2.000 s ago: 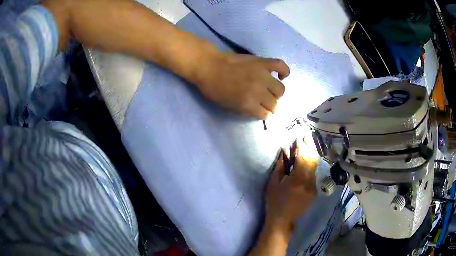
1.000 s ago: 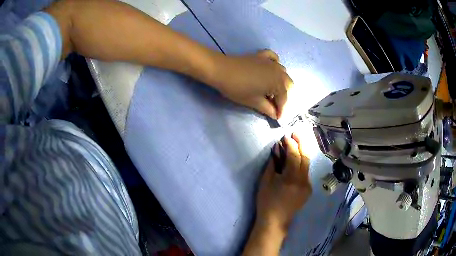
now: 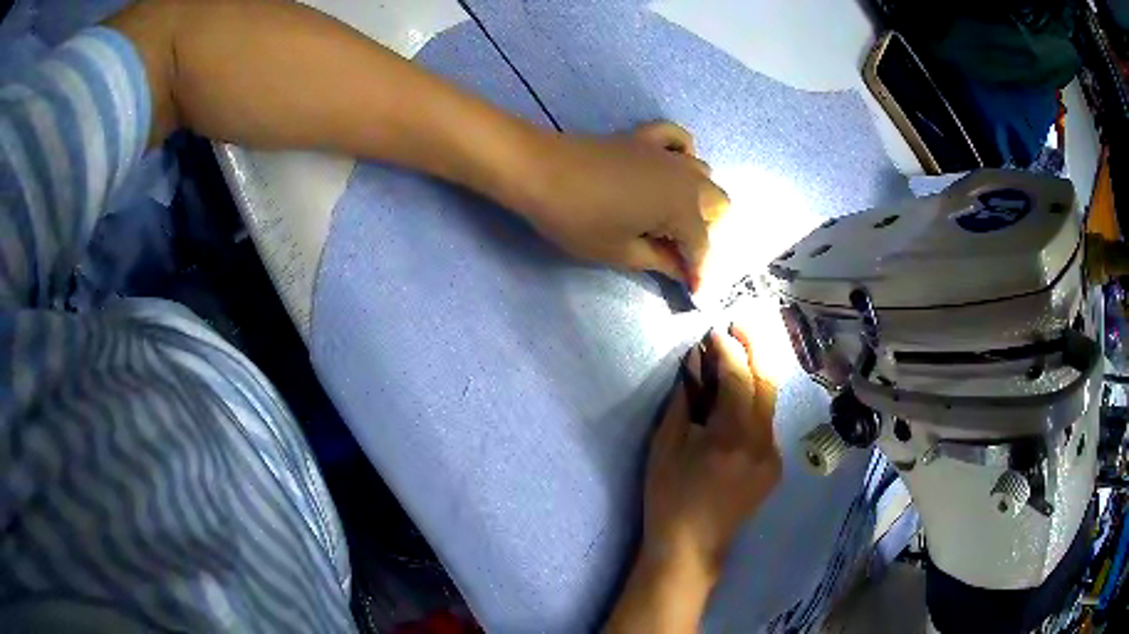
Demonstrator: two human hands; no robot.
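Observation:
A light-blue cloth panel [image 3: 458, 384] lies over the machine table. A thin dark line [image 3: 518, 72] runs through its upper part to my left wrist. My left hand [image 3: 638, 204] rests on the panel, its fingertips pinching a small dark-edged strip [image 3: 674, 294] beside the needle area. My right hand [image 3: 714, 452] lies below it, fingertips at the needle, with dark thread snips [image 3: 701, 382] held in the fingers. Glare hides the presser foot and exact fingertip contact.
The white sewing machine head [image 3: 929, 266] stands right of my hands. A phone [image 3: 922, 102] lies at the upper right by dark green cloth [image 3: 1009, 50]. Dark-edged strips [image 3: 823, 576] lie under the machine arm. The white table edge [image 3: 266, 229] curves at the left.
My left hand has lowered, its raised fingers closing on the strip near the needle. My right hand has shifted slightly, snips still held. The panel has shifted slightly.

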